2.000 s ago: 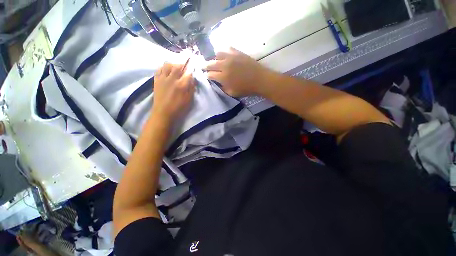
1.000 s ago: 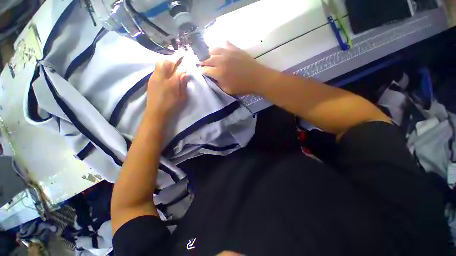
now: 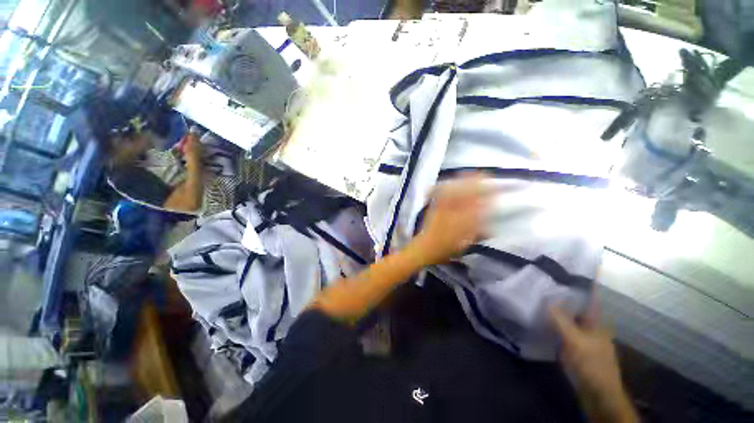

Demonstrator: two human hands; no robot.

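A light grey garment with dark stripes (image 3: 529, 132) lies spread over the white table and hangs over its front edge. My left hand (image 3: 459, 215) is blurred and over the left part of the cloth; whether it grips it cannot be told. My right hand (image 3: 589, 343) is lower right at the cloth's near edge, thumb and a finger spread against it; its grip is unclear. The sewing machine's head (image 3: 670, 157) is at the right, blurred. Glare hides the needle area.
A striped garment heap (image 3: 256, 273) is below the table's left side. Another person (image 3: 153, 178) sits at the far left, near a grey machine part (image 3: 244, 70). The machine bed (image 3: 694, 273) is at the right.
The view has swung left, so the machine appears at the right. Both my hands have left the needle area: the left onto the cloth's left part, the right to its near edge.
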